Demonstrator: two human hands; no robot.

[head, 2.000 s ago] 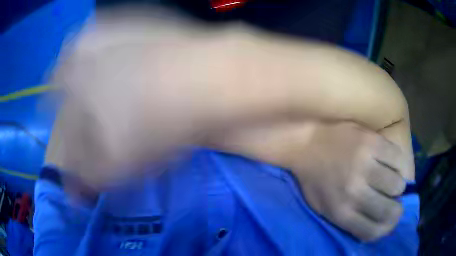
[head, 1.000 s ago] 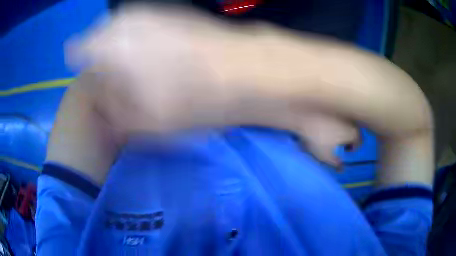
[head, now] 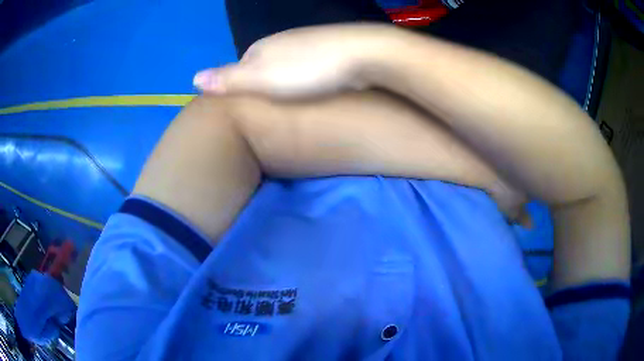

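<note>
My arms are crossed in front of my blue work shirt [head: 318, 261]. My right hand [head: 289, 69] lies on my left forearm near the elbow, at the upper left of the view. It holds no object, and one fingertip sticks out to the left; its other fingers are not clear. My left forearm runs to the right under my right forearm. My left hand [head: 514, 204] is mostly hidden beside my right arm, with only a small part showing. No work item is seen in either hand.
Dark trousers [head: 282, 17] and a red object [head: 420, 14] are at the top. The blue floor [head: 106, 63] with yellow lines [head: 134, 101] is at the left. Red and blue items and metal parts lie at the lower left. A brown surface [head: 627, 106] is at the right edge.
My right hand has moved right and up along my left arm and is less blurred. My left hand, a closed fist two seconds ago, has slipped mostly out of sight beside my right arm.
</note>
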